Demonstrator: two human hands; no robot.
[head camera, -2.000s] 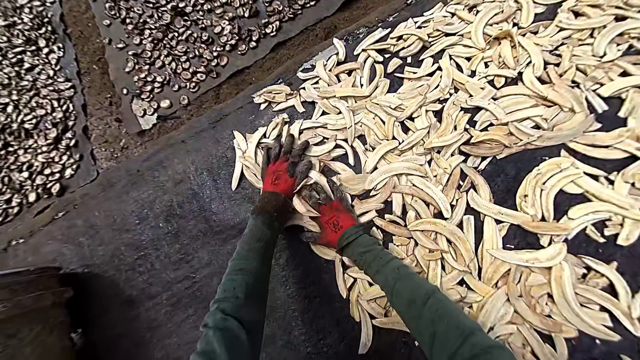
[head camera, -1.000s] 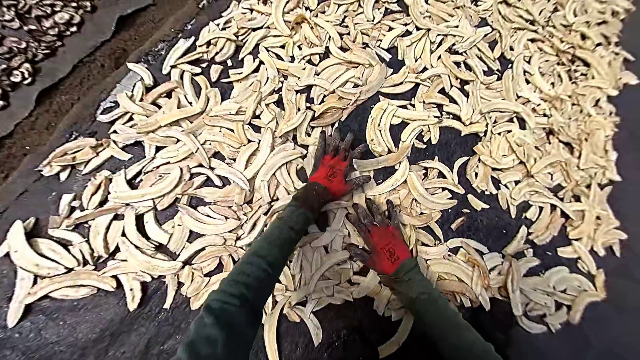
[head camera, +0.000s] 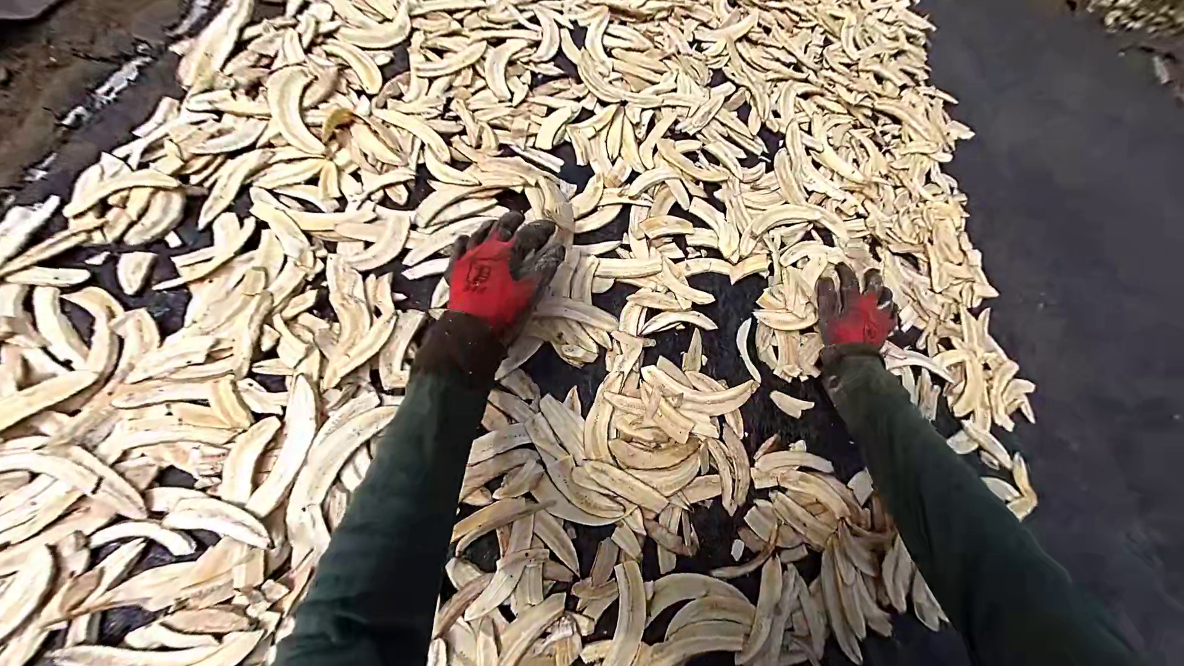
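Note:
Pale curved slices (head camera: 647, 481), which look like sliced banana or plantain, lie in a loose layer over a dark sheet (head camera: 1091, 305). My left hand (head camera: 499, 273), in a red glove with dark fingers, rests palm down on slices near the middle of the view. Farther right, my right hand (head camera: 858, 310) wears a matching glove and touches slices near the layer's right side. Both hands have their fingers somewhat spread, and neither shows a slice gripped. What lies beneath the palms is hidden.
Brown soil (head camera: 46, 83) runs past the sheet's edge at the upper left. A patch of small pale pieces (head camera: 1142, 14) shows in the top right corner. Dark sheet is bare along the right side of the slices.
My hands, close together in both earlier frames, are now wide apart. The view has swung right along the sheet, and the dark pieces at the upper left are out of view.

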